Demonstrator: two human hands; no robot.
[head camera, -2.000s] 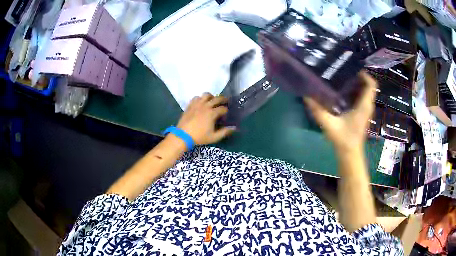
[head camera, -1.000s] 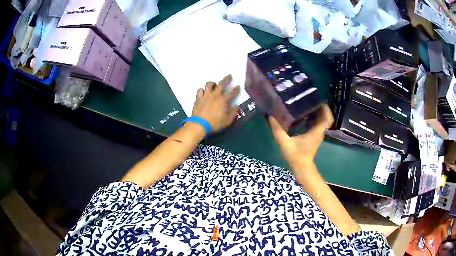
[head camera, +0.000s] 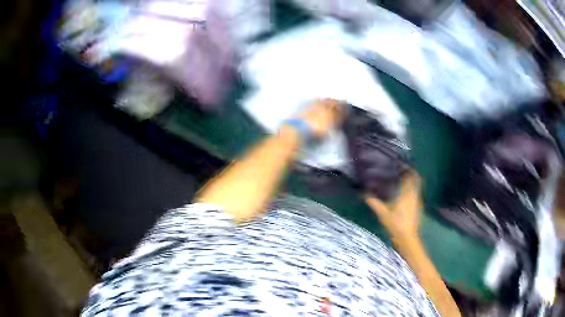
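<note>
The picture is strongly blurred. A black product box (head camera: 378, 151) lies over the right part of the white poly mailer (head camera: 310, 65) on the green tabletop. My right hand (head camera: 399, 207) holds the box at its near end, thumb and fingers spread around it. My left hand (head camera: 321, 117) is on the mailer at the box's left far side; its fingertips are blurred, and whether they grip the mailer or the box cannot be told. How far the box is inside the mailer cannot be told.
Mauve-pink boxes (head camera: 207, 62) stand at the far left, with a clear plastic pouch (head camera: 145, 96) beside them. White plastic bags (head camera: 458, 68) lie at the far right. Stacked black boxes (head camera: 520, 155) stand at the right, near a white label (head camera: 500, 266).
The view has swung, so the scene appears shifted and blurred. The box has come down over the mailer in my right hand. My left hand has moved farther up the mailer, beside the box.
</note>
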